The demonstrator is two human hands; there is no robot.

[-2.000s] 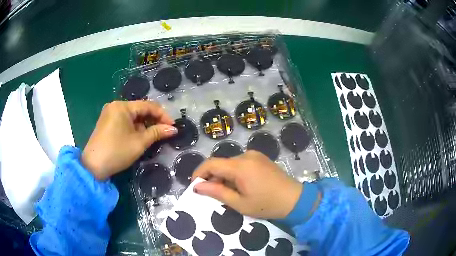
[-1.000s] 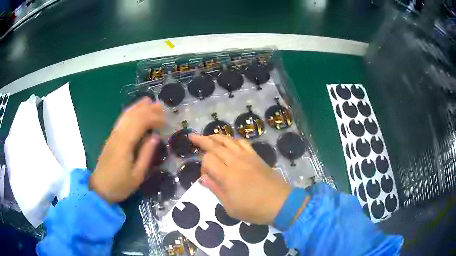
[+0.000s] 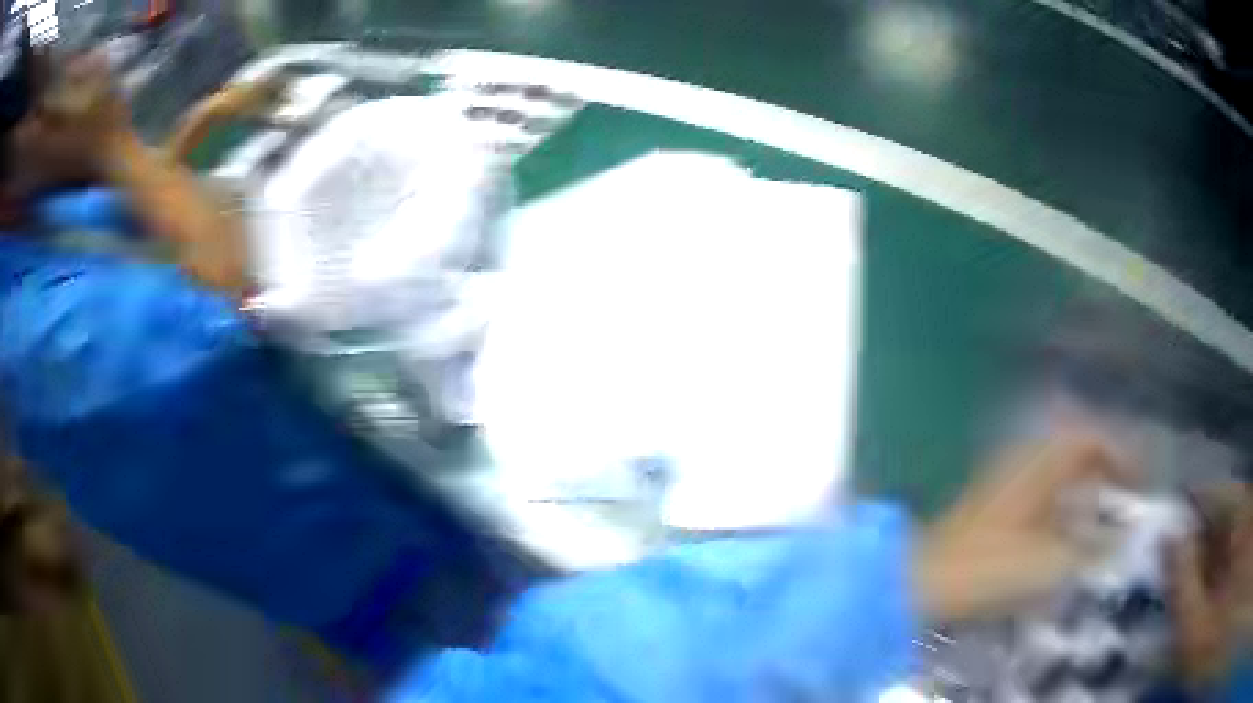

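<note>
The view is turned left and strongly blurred. My left hand (image 3: pixel 1017 522) is at the lower right, with its blue sleeve reaching in from the bottom. My right hand (image 3: pixel 1212 584) is cut off by the right edge. A white sheet with dark patches, likely the sticker sheet (image 3: pixel 1120 597), lies between and below the hands. Whether either hand grips something is too blurred to tell. The tray of round modules shows only as a grey blur around my hands. The blank white backing paper (image 3: pixel 680 343) is in the middle, overexposed.
A coworker in a blue smock (image 3: pixel 206 440) is at the left, arms towards the bench. A white fan (image 3: pixel 378 220) stands between us, with a dark-spotted sheet (image 3: pixel 515 110) behind it. The pale rail (image 3: pixel 825 137) edges the dark green belt (image 3: pixel 770 48).
The view has swung left, bringing the coworker and fan into view. My hands and the tray now appear at the lower right, and the spare sticker sheet has left the picture.
</note>
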